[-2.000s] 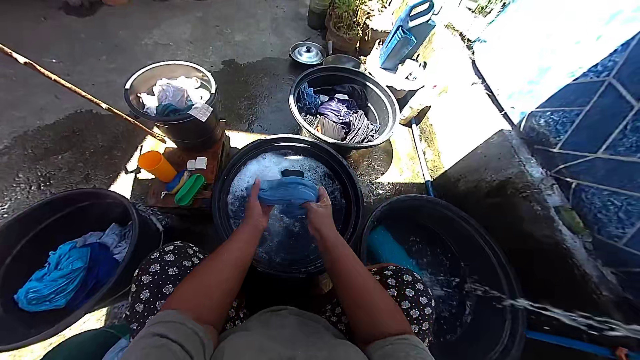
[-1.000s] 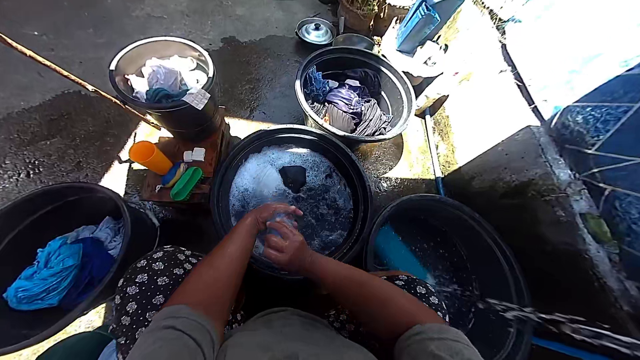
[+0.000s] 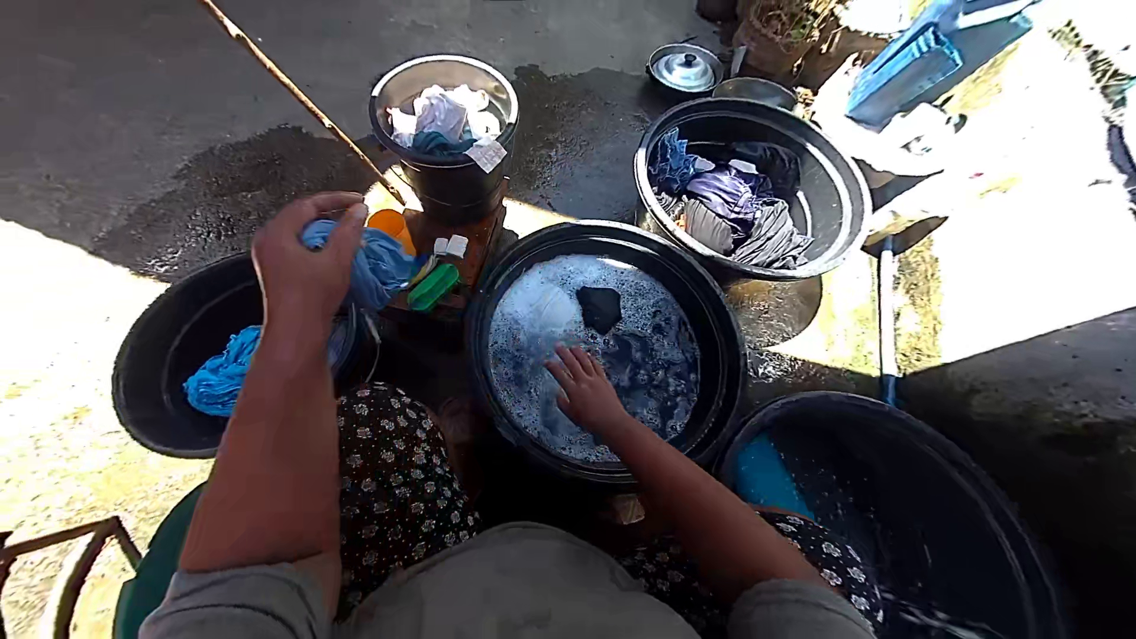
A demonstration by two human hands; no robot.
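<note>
My left hand (image 3: 306,253) is raised at the left, closed on a blue cloth (image 3: 382,268) that hangs beside the wooden stand, near the basin of blue laundry (image 3: 222,373). My right hand (image 3: 586,386), holding nothing, is over the middle black basin (image 3: 612,232) of soapy water with its fingers apart. Whether it touches the suds cannot be told. A dark piece of cloth (image 3: 599,308) lies in the suds just above that hand. On the small wooden stand (image 3: 484,244) are a green brush (image 3: 434,287), an orange cup (image 3: 391,229) and white pieces that look like soap.
A bucket (image 3: 444,182) of white clothes stands behind the stand, a stick (image 3: 293,93) leaning near it. At the back right a black tub (image 3: 848,191) holds dark clothes. Another black tub (image 3: 941,426) with water and a blue item (image 3: 770,475) is at lower right. A lidded pot (image 3: 685,67) sits behind.
My hands, together over the middle basin before, are now apart. The left has moved up and left with the blue cloth; the right hand is spread over the suds. The view has turned left.
</note>
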